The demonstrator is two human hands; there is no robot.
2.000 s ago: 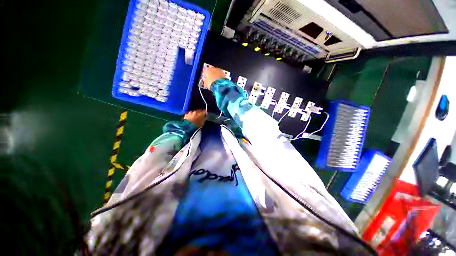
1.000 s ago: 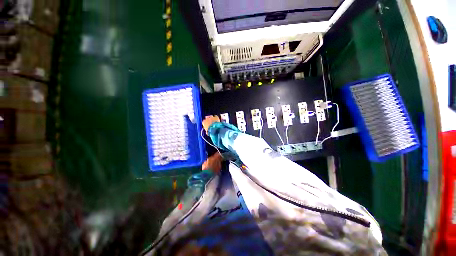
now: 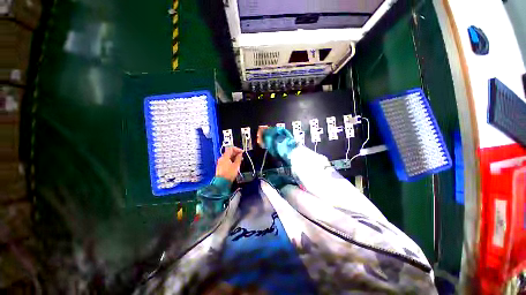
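A row of white test sockets [image 3: 297,132] stands on the black fixture board [image 3: 311,106]. Thin white test leads [image 3: 368,132] run from the row towards the near-edge terminal strip [image 3: 341,164]. My left hand [image 3: 229,163] is just below the leftmost socket, with its fingertips beside a white lead; whether it grips the lead I cannot tell. My right hand [image 3: 262,137] is over the third socket from the left and covers it; its fingers are small and partly hidden by the teal cuff, so what it holds is unclear.
A blue-rimmed left tray [image 3: 151,151] holds rows of white units. A blue-rimmed right tray [image 3: 398,164] holds greyer rows. The test instrument [image 3: 277,56] and rack monitor [image 3: 305,22] stand behind the board. A red bin [image 3: 502,196], mouse [image 3: 477,40] and keyboard [image 3: 507,106] are at the far right.
My right hand has moved right from the leftmost socket to the third. My left hand has moved up from the board's near edge to the leftmost socket. The view has turned and shifted.
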